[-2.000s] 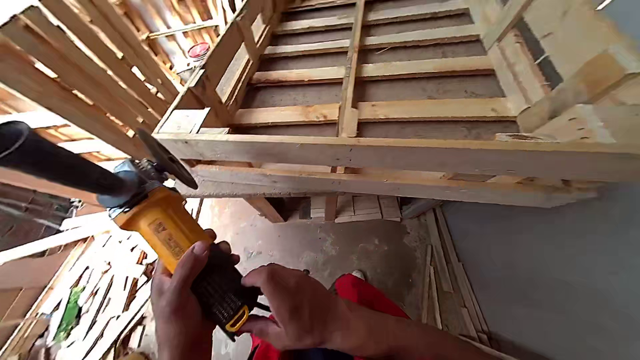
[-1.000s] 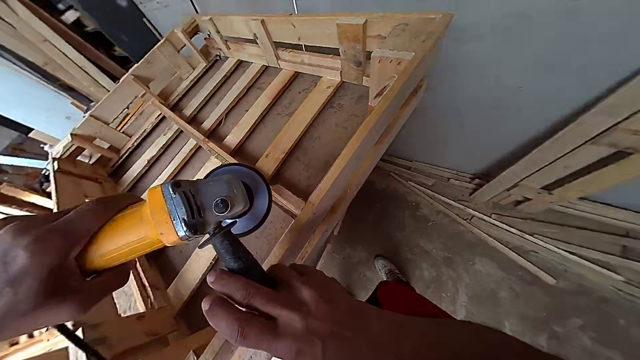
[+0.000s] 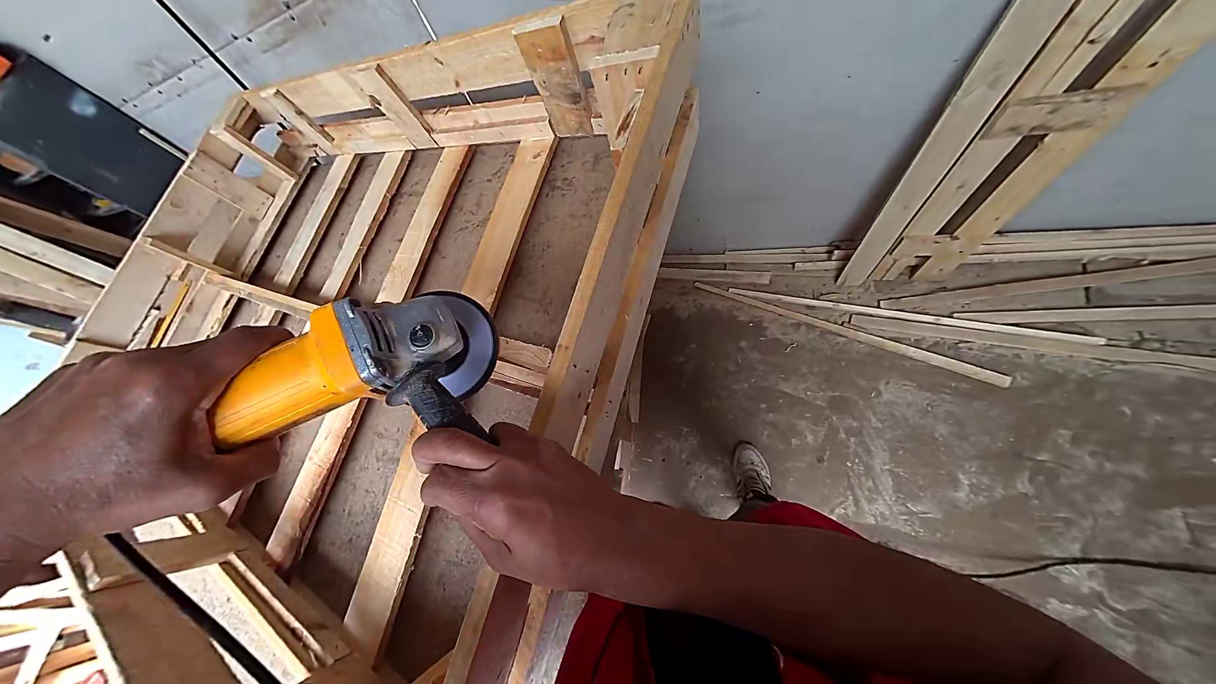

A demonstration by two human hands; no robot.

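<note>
My left hand (image 3: pixel 142 427) grips the yellow body of an angle grinder (image 3: pixel 285 385) at the left. The fingers of my right hand (image 3: pixel 532 503) are closed around its black side handle (image 3: pixel 439 404). The round disc (image 3: pixel 470 347) faces away at the tool's right end, above a slatted wooden frame (image 3: pixel 598 275). Whether the disc touches a slat or is spinning, I cannot tell. A black cord (image 3: pixel 180 594) runs below my left hand.
Thin wooden strips (image 3: pixel 883 347) lie on the concrete floor (image 3: pixel 912 437) at the right. A wooden panel (image 3: pixel 1035 123) leans on the grey wall (image 3: pixel 807 104). My shoe (image 3: pixel 750 470) is beside the frame, and a dark cable (image 3: pixel 1092 562) crosses the floor.
Two seconds ago my hands were at the grinder's rear end; now my left holds the body and my right the side handle. The view has turned a lot.
</note>
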